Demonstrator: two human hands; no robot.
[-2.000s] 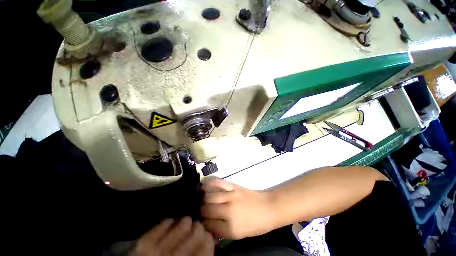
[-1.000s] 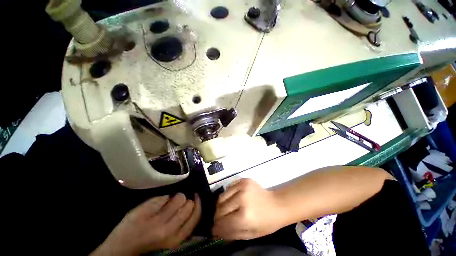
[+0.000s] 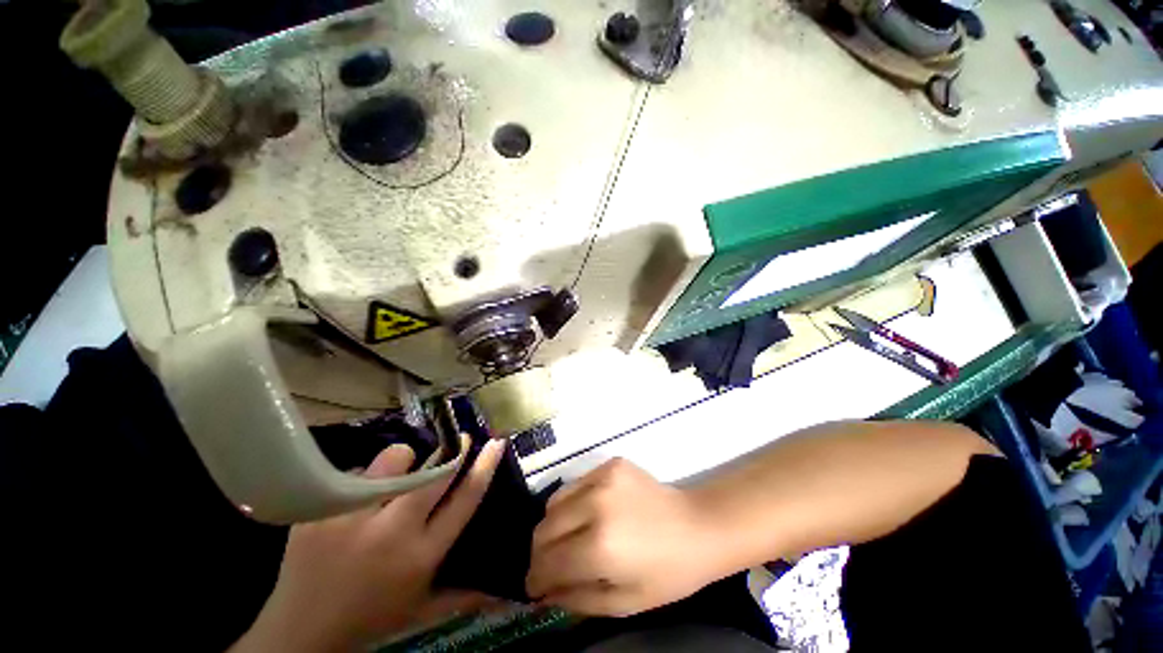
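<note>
The black garment (image 3: 491,542) lies under the needle area of the cream sewing machine (image 3: 548,166) and spreads to the left. My left hand (image 3: 383,542) presses on the garment, fingers spread, with fingertips near the presser foot behind the pale curved guard (image 3: 262,427). My right hand (image 3: 612,536) grips the garment's right edge, fingers curled, just in front of the needle area. The needle itself is hidden. A small dark ribbed tab (image 3: 533,440) lies on the white table just right of the foot.
Small black cut pieces (image 3: 727,352) lie under the machine arm. Red-and-dark thread snips (image 3: 895,347) lie to their right on the white table (image 3: 791,399). A blue bin (image 3: 1094,510) with white scraps stands at the right. A green-framed panel (image 3: 880,211) is on the machine.
My left hand has moved up and forward, its fingers now spread beside the presser foot. My right hand stays at the garment's right edge. The view has shifted slightly.
</note>
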